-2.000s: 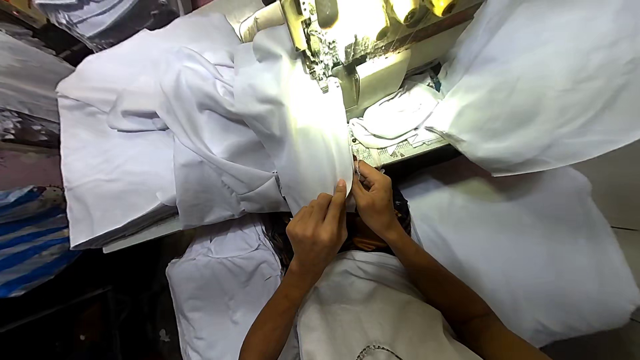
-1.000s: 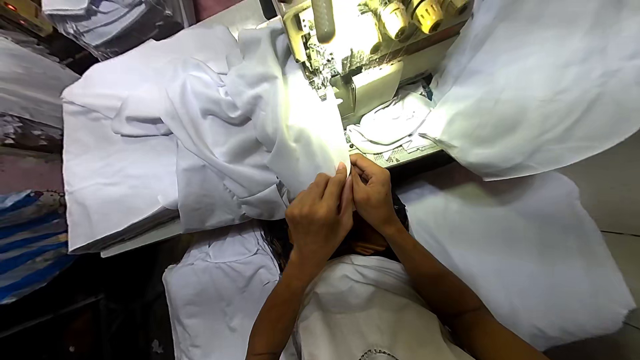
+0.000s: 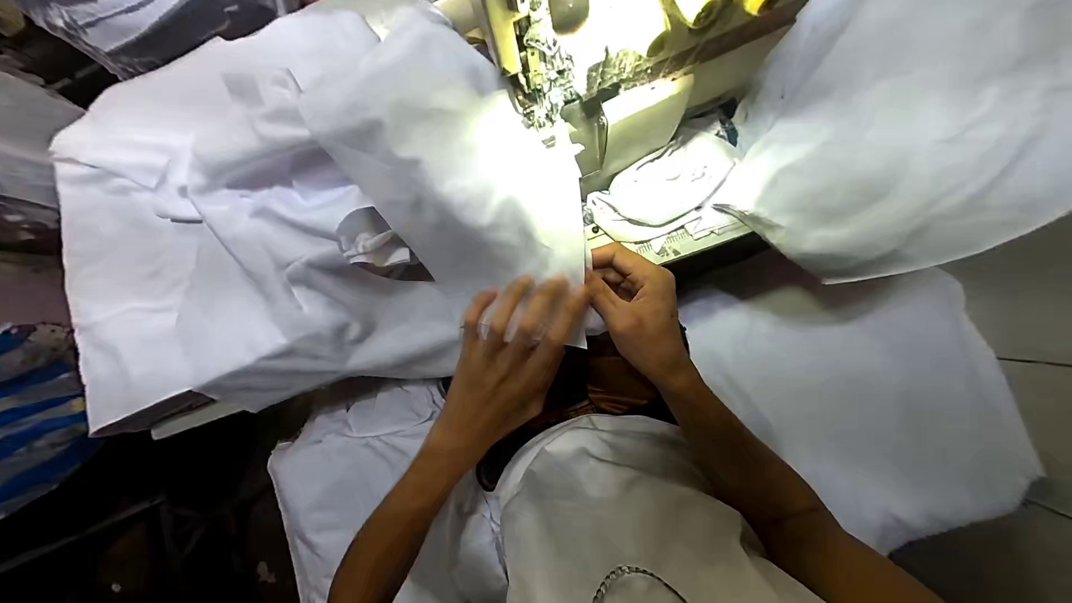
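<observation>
White fabric (image 3: 469, 184) runs from the needle area of an overlock sewing machine (image 3: 544, 75) down to both hands. My left hand (image 3: 519, 335) lies on its lower part, palm down, fingers spread and slightly blurred. Close by on the right, my right hand (image 3: 632, 306) pinches the fabric's right edge between thumb and fingers, just below the machine's plate. A bright lamp washes out the cloth under the needle. Beneath and to the left is a broad stack of white fabric pieces (image 3: 126, 310).
Bunched white cloth (image 3: 662, 188) rests on the machine bed. More white fabric (image 3: 913, 142) hangs at the upper right, above a white cloth pile (image 3: 863, 402). Another white pile (image 3: 368, 486) is at the lower left. A blue-striped bag (image 3: 38, 410) stands at the far left.
My left hand has gone from closed fingers at the cloth's edge to spread fingers on top of it. The fabric, bunched before, now lies flatter, with a straight right edge.
</observation>
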